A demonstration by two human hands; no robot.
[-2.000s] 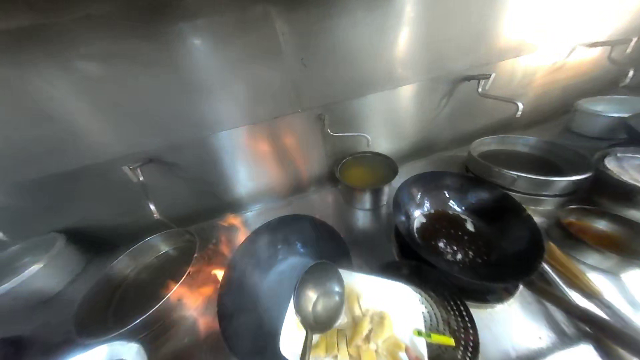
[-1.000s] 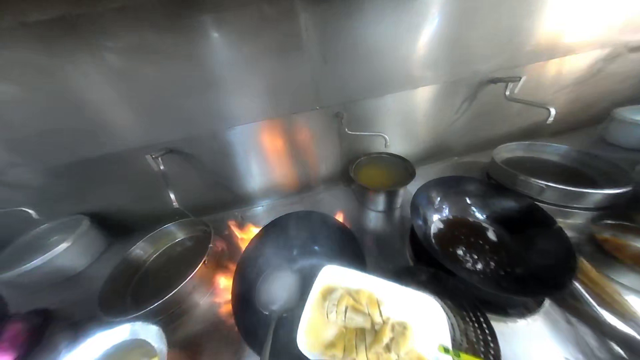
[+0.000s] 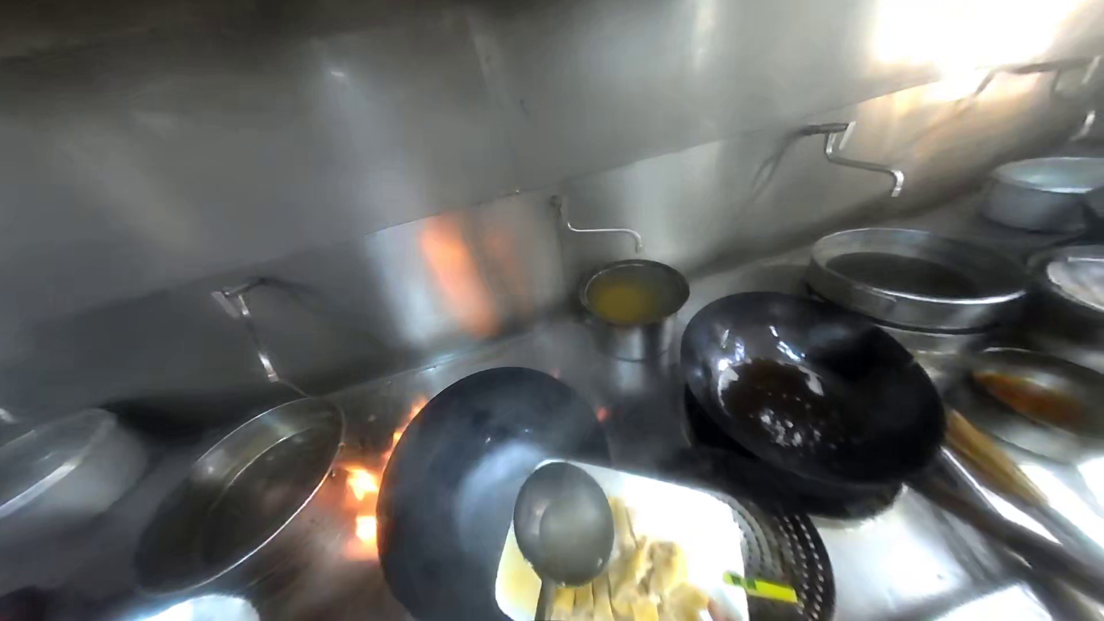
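Observation:
Neither of my hands shows clearly; a small skin-toned patch at the bottom edge, by the white tray, may be a fingertip, but whose cannot be told. A metal ladle [image 3: 564, 523] is over the left part of the white tray [image 3: 703, 526], its handle running down out of view. Pale yellowish food pieces [image 3: 642, 573] lie in the tray. The tray overlaps the right side of a dark wok [image 3: 457, 457], which has haze in it and flames [image 3: 366, 509] at its left. Under the tray's right side is a perforated metal strainer [image 3: 806, 561]. A yellow-green strip [image 3: 761, 587] lies across the tray's right edge.
A second black wok [image 3: 828, 388] with dark liquid sits right. Behind stands a metal pot [image 3: 634, 297] of yellowish liquid. A shallow metal pan [image 3: 246, 496] is left, a wide round vessel [image 3: 914, 276] back right. Swing taps [image 3: 604, 230] jut from the steel wall.
The ladle was inside the dark wok, left of the tray, one second ago; it is now over the tray's left part. The camera view has shifted somewhat.

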